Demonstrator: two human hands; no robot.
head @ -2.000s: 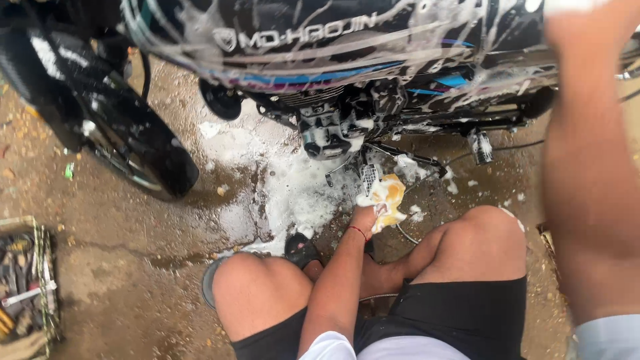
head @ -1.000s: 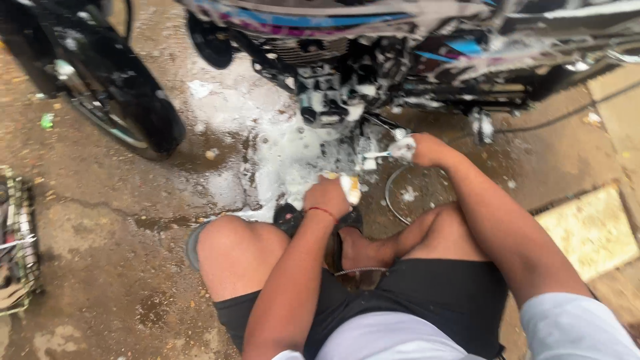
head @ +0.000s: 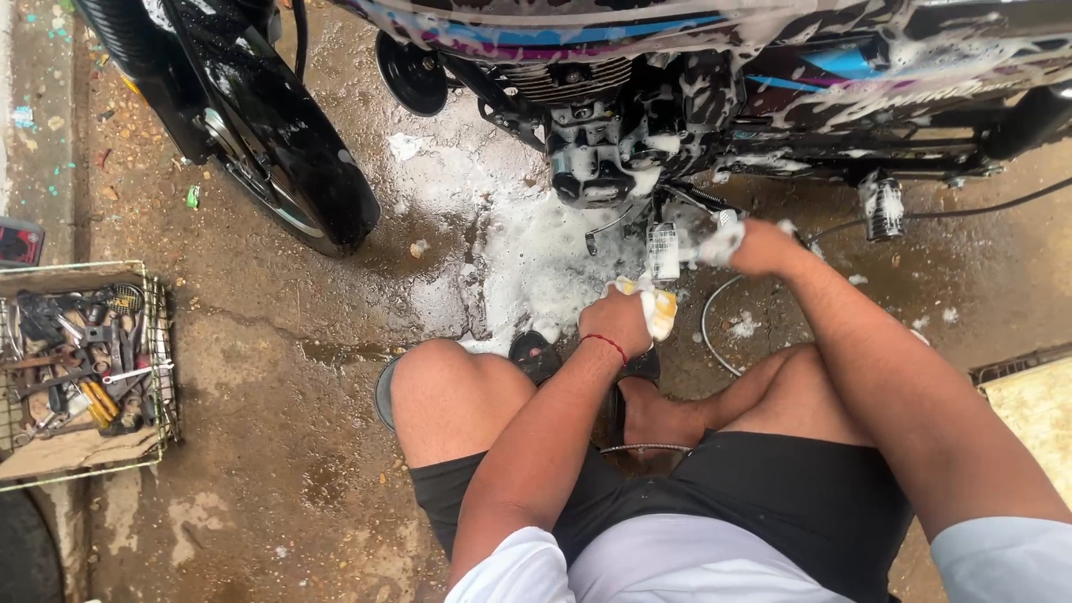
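Soap foam covers much of a dark motorcycle [head: 586, 155] with blue and purple stripes. My left hand [head: 618, 320], with a red cord at its wrist, is closed around a soapy yellow sponge [head: 662, 311], just below the foot peg [head: 663, 251]. To the right, my right hand [head: 758, 247] is at a foamy lever end beside the peg; its fingers are covered in suds and blurred, so whether it grips anything cannot be told. The engine [head: 595, 159] is above both hands, with white foam on its casing.
A wire basket [head: 159, 360] of wrenches and pliers stands at the left. The front wheel [head: 310, 193] is at the upper left. Suds [head: 536, 260] lie on the wet concrete under the engine. A cable [head: 963, 213] runs to the right, near a pale board [head: 1034, 419].
My right hand has come down from the motorcycle's upper right side to the foot peg area. My left hand keeps the sponge low, near the peg.
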